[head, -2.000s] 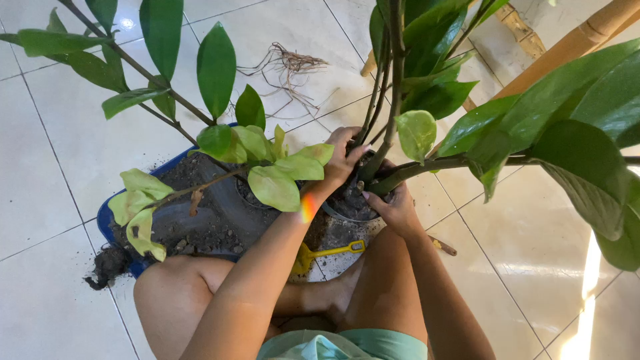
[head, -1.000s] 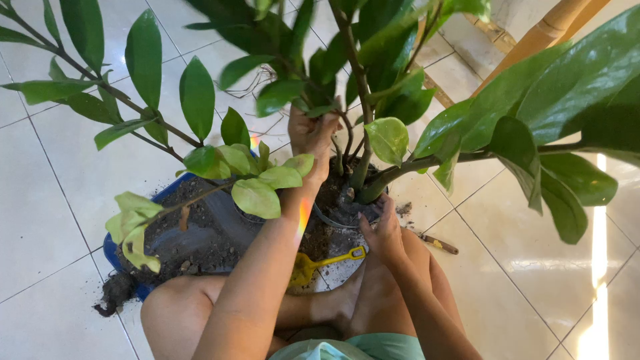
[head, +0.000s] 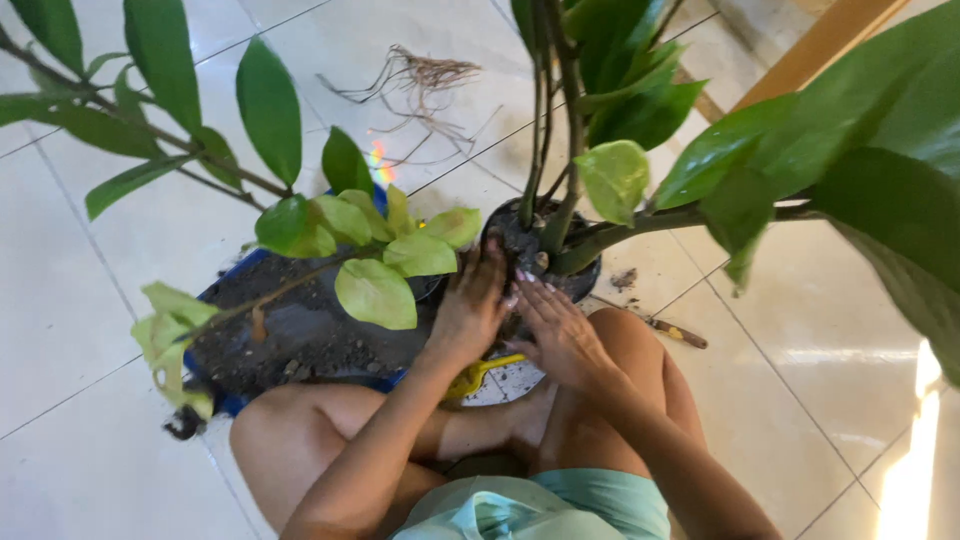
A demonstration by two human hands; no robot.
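A leafy potted plant with thick green stems (head: 559, 225) rises from a round black pot (head: 597, 279) filled with dark soil. On the near left side of that soil lies my left hand (head: 474, 304), fingers extended and dirty. My right hand (head: 553, 319) rests flat at the pot's near edge, its fingertips close to my left hand's and near the stem bases. Neither hand grips anything. Left of the pot, a blue tray (head: 244, 264) holds loose dark soil (head: 300, 330), and a stem with yellow-green leaves (head: 375, 292) hangs over it.
A yellow plastic shovel (head: 469, 381) lies between the tray and my legs. To the right of my knee is a wooden-handled tool (head: 679, 333) on the tiles. Dry roots (head: 431, 75) lie beyond the pot. Big leaves (head: 832, 150) reach across the upper right, before a wooden pole (head: 814, 49).
My left hand has come down from among the upper stems to the soil. My right hand has moved left along the pot's near side, beside it.
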